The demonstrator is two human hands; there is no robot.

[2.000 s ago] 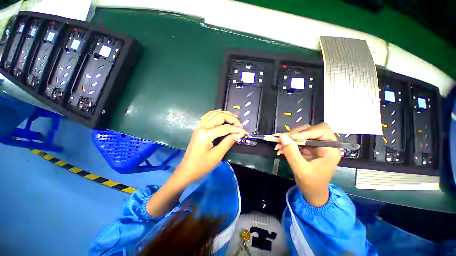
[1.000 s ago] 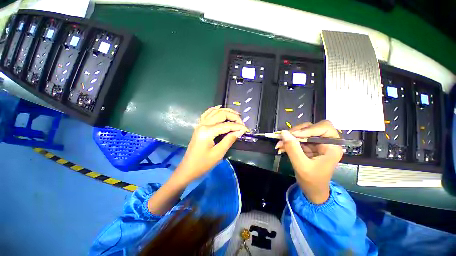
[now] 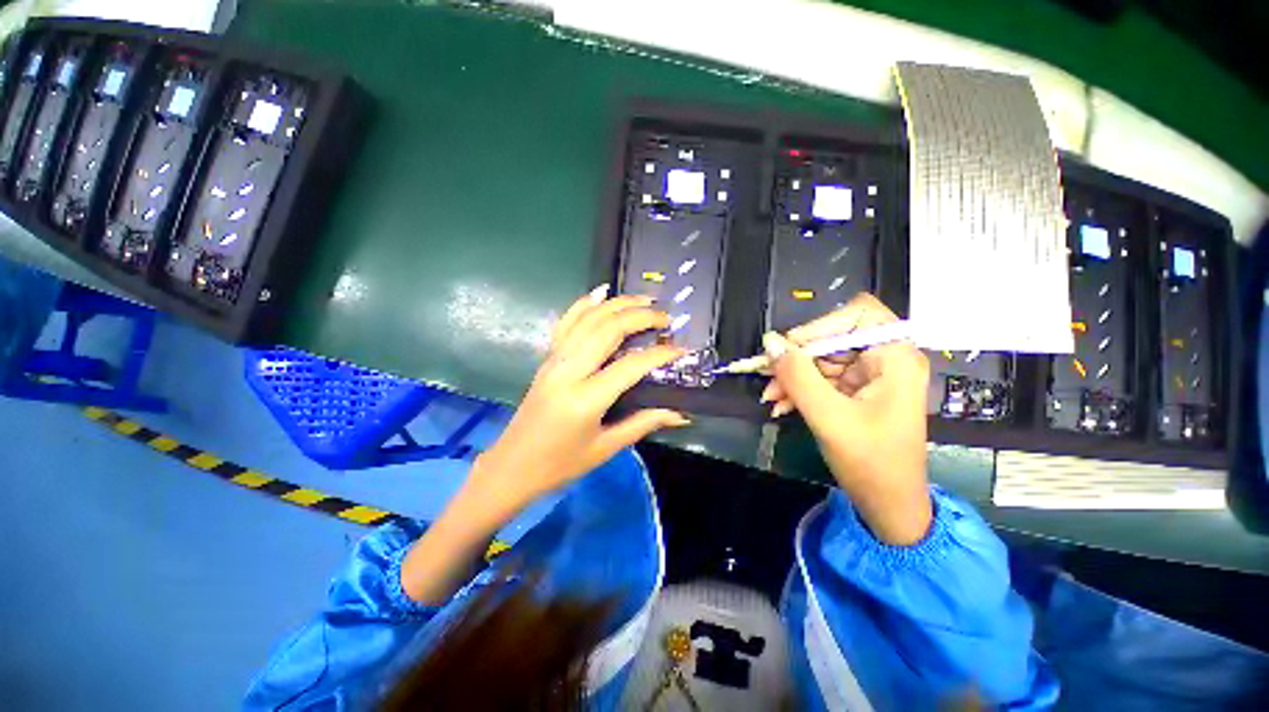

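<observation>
A black foam tray (image 3: 747,251) holds phone frames side by side in front of me. My right hand (image 3: 852,397) grips slim pale tweezers (image 3: 835,342), whose dark tip points at the circuitry at the lower end of the leftmost phone frame (image 3: 678,251). Whether the tip holds anything is too small to tell. My left hand (image 3: 585,397) is spread over the lower left corner of that frame, fingers apart, with nothing visible in it. A grey-white adhesive sheet (image 3: 985,209) with fine rows lies across the tray, right of my right hand, covering part of a frame.
Another foam tray (image 3: 313,181) with phone frames stands at an angle on the left of the green mat (image 3: 459,181). A second pale sheet (image 3: 1099,481) lies at the tray's front right edge. A white rail (image 3: 779,70) runs behind. A blue stool (image 3: 334,406) stands below left.
My left fingers have opened from their pinch near the tweezer tip and spread over the frame's lower end. The tweezers are now turned, with the rear end raised and its pale side showing.
</observation>
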